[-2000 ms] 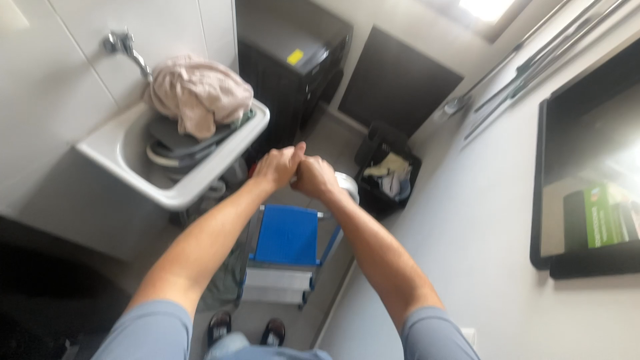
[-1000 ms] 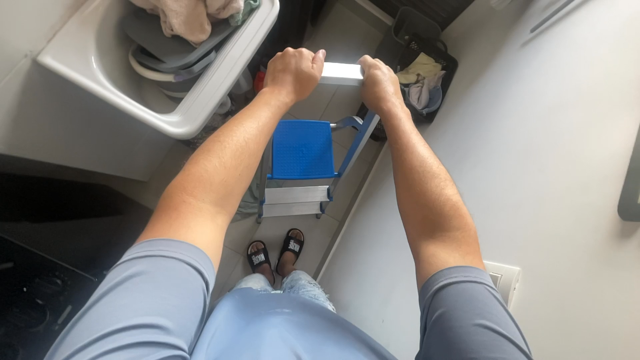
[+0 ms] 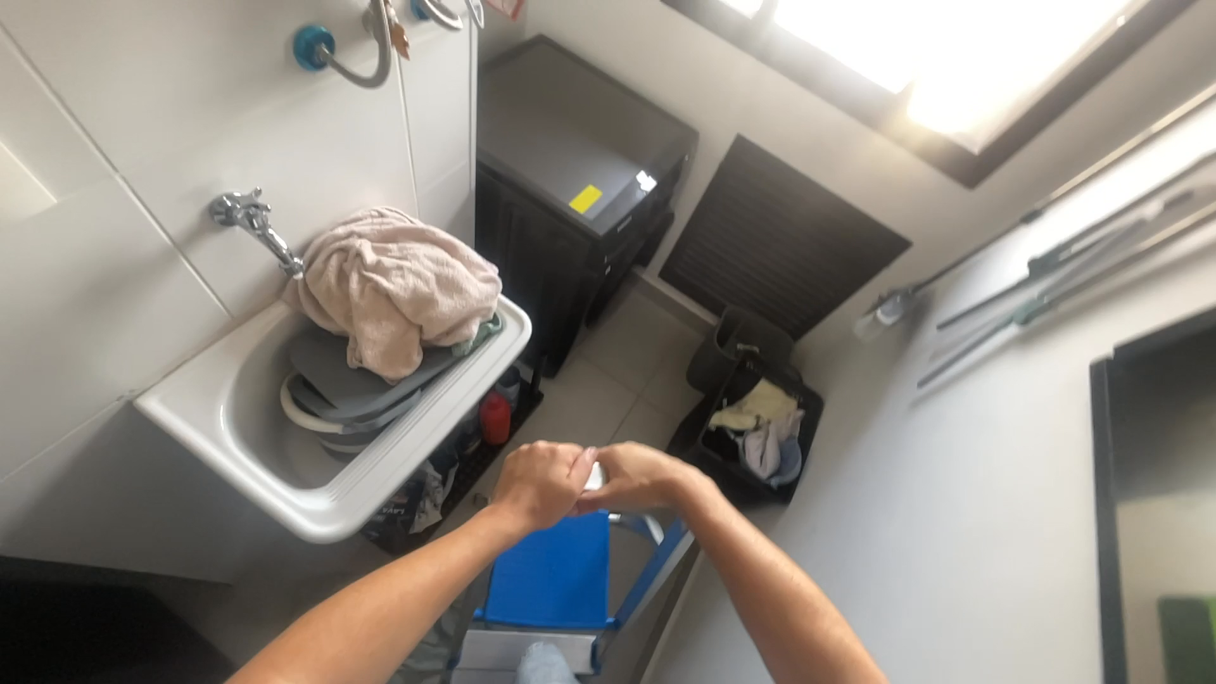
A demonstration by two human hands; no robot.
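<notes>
A step ladder with a blue plastic step [image 3: 551, 570] and a pale metal lower step [image 3: 522, 652] stands below me. My left hand [image 3: 543, 483] and my right hand [image 3: 635, 477] are closed side by side around its top rail [image 3: 595, 475], and only a short white piece of it shows between them. The part of the rail under my fingers is hidden. A knee or leg in light blue denim [image 3: 545, 662] shows over the lower step.
At left, a white laundry sink [image 3: 328, 518] holds a beige towel [image 3: 399, 280] and grey basins [image 3: 356, 389]. Beyond are a dark appliance [image 3: 589, 123] and a dark slatted panel [image 3: 784, 233]. A black laundry basket [image 3: 807, 418] with clothes stands by the right wall.
My hands were apart on the rail one second ago and are now together. A denim-clad leg has come over the lower step, where both feet stood on the floor before. The view has tilted up.
</notes>
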